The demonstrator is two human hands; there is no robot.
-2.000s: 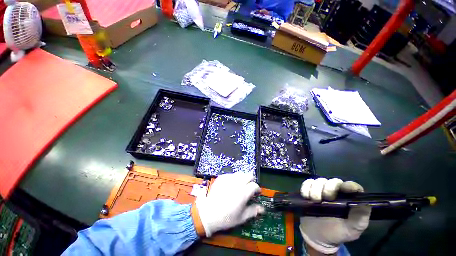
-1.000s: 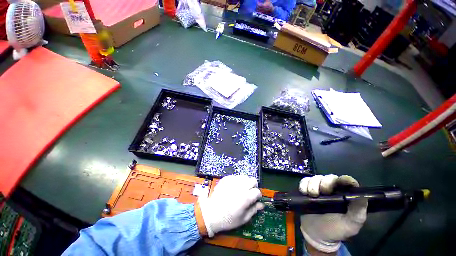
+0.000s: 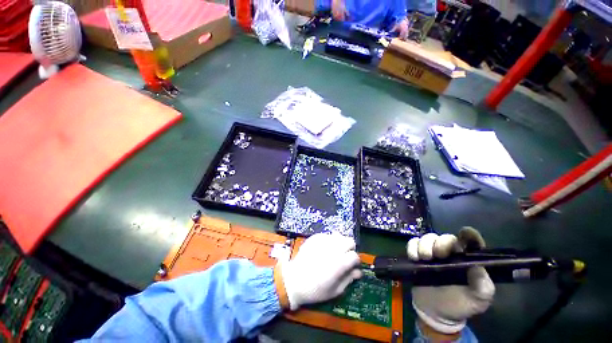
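A green printed circuit board (image 3: 366, 301) lies in the right plate of the orange-brown assembly fixture (image 3: 218, 249) at the near bench edge. My right hand (image 3: 448, 288), in a white glove, grips the black electric screwdriver (image 3: 470, 268), held roughly level with its tip pointing left over the board. My left hand (image 3: 321, 269), also gloved, is over the board's upper left part beside the screwdriver tip. Its fingertips are bunched at the tip; whether they hold a small part cannot be seen. The left fixture plate has shallow recesses and holds no board.
Behind the fixture stand the left parts tray (image 3: 249, 167), the middle screw tray (image 3: 319, 191) and the right parts tray (image 3: 392, 191). A red foam mat (image 3: 80, 134) lies left. A clipboard (image 3: 476, 151) and pen (image 3: 460, 193) lie right. Another person's hand (image 3: 402, 28) shows at the back.
The whole view has shifted, so the bench things sit further right in the picture. My hands and the screwdriver stay at nearly the same place over the board. The person at the back shows more.
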